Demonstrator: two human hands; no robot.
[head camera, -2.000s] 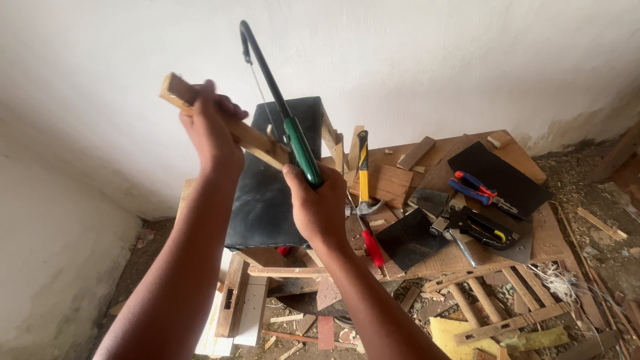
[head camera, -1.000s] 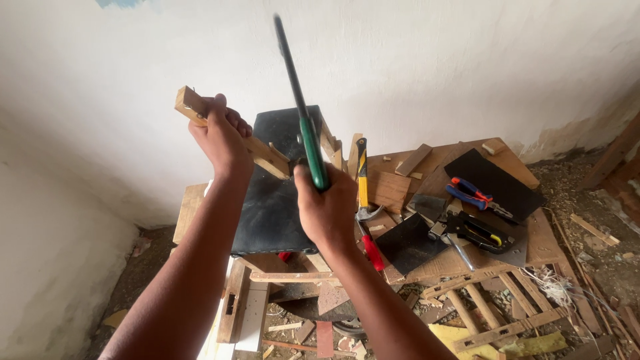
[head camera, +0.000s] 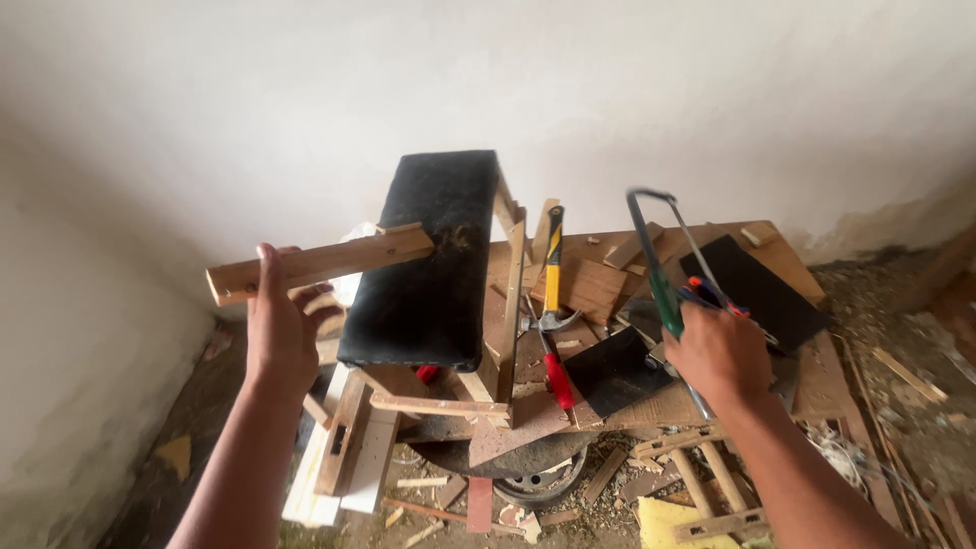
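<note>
My left hand (head camera: 286, 328) holds a short wooden batten (head camera: 328, 263) near its left end, thumb on the near face. The batten's right end lies over the black padded top (head camera: 427, 305) of a small wooden-framed stool. Over the right of the workboard, my right hand (head camera: 720, 354) grips the green handle of a hacksaw (head camera: 659, 282), its bow pointing up and away. Right behind that hand are red-and-blue pliers (head camera: 709, 293), partly hidden. A claw hammer (head camera: 553, 267) and a red-handled screwdriver (head camera: 558, 381) lie between the stool and the saw.
Black sheet pieces (head camera: 751, 290) and wood offcuts (head camera: 583, 290) cover the wooden board (head camera: 820, 381). A wheel rim (head camera: 541, 488) shows beneath it. A slatted wooden frame (head camera: 709, 473), yellow foam (head camera: 671, 526) and scraps lie on the littered floor. A bare wall (head camera: 488, 84) stands behind.
The hacksaw has moved in my right hand from beside the batten to the right side of the board. My left hand still has the batten, with its fingers now looser.
</note>
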